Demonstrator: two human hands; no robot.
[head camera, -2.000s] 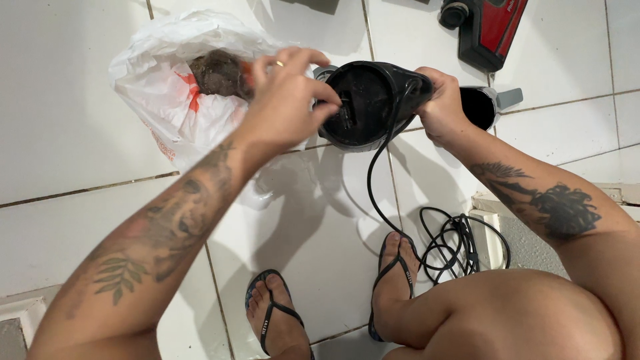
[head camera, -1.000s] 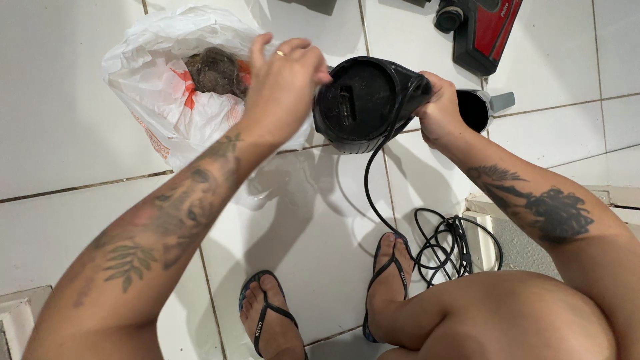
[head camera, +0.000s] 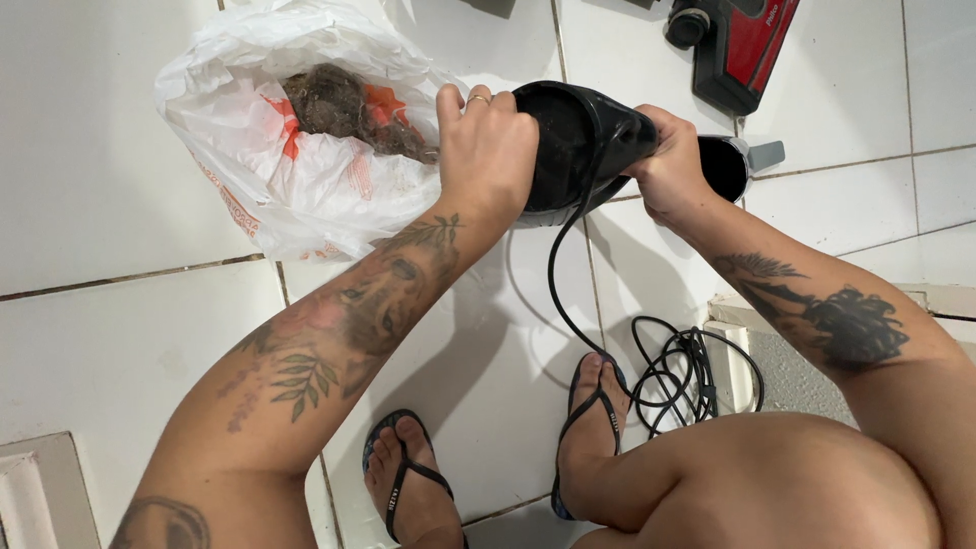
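My right hand (head camera: 671, 164) is closed around the narrow end of a black vacuum cleaner body (head camera: 564, 152), whose round open end faces up and left. A black power cord runs down from it. My left hand (head camera: 488, 152) is at the left rim of that round end, fingers bent; whether they grip the rim or something inside is hidden. Left of it, a white plastic bag (head camera: 305, 191) with orange print lies open on the floor, holding a clump of grey-brown dust and hair (head camera: 328, 103).
A grey container with a dark opening (head camera: 724, 169) and a tab stands right of my right hand. A red and black Philco floor head (head camera: 736, 57) lies at the upper right. The coiled cord (head camera: 686, 374) rests beside my sandalled foot (head camera: 595, 427) on white tiles.
My left hand was over the round end, then lifted off toward the bag, and is now back at its left rim. My right hand has kept its hold.
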